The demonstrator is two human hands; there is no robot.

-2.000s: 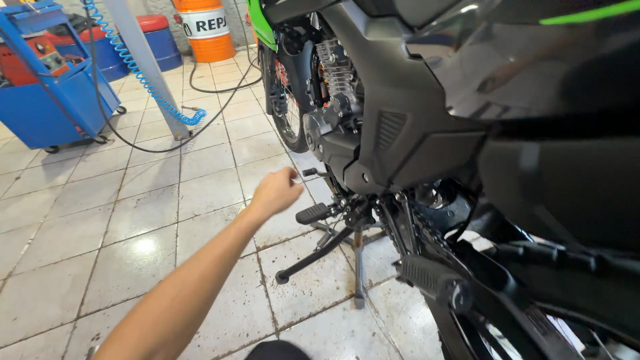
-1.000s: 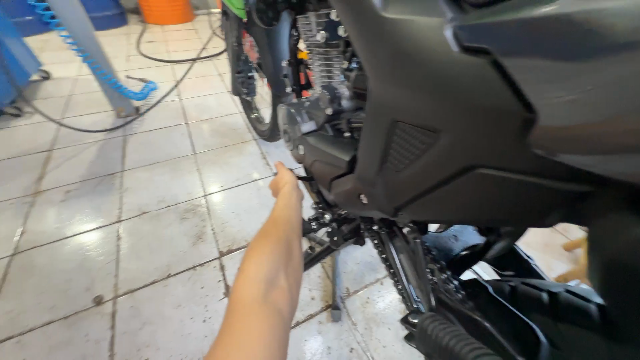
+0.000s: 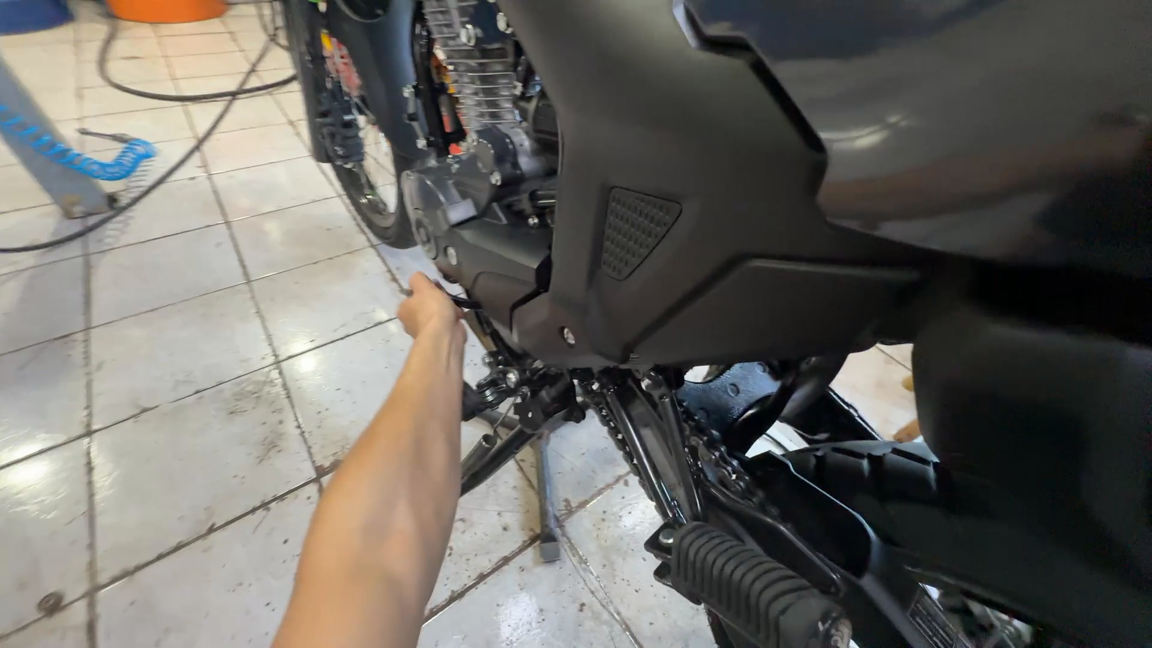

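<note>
My left hand (image 3: 429, 306) is closed around the tip of the gear shift lever (image 3: 466, 303) of a motorcycle, low beside the engine crankcase (image 3: 441, 211). Above it rise the finned engine cylinder (image 3: 477, 76) and a black plastic side panel (image 3: 702, 270) with a textured triangular inset. Behind the wrist are the front footrest, partly hidden by my forearm, and the dark side stand (image 3: 499, 459). The drive chain (image 3: 630, 445) runs back toward the rear wheel. At the far right, fingertips (image 3: 909, 430) show past the rear wheel; whose they are I cannot tell.
A rubber rear footrest (image 3: 756, 580) juts out at the bottom. A metal stand leg (image 3: 546, 504) stands on the tiled floor. At the upper left are a grey post (image 3: 45, 135), a coiled blue air hose (image 3: 117, 166), a black hose (image 3: 193, 144) and an orange drum (image 3: 175, 9).
My left hand has come from beside the shift lever onto its tip. The view has moved closer to the motorcycle's side.
</note>
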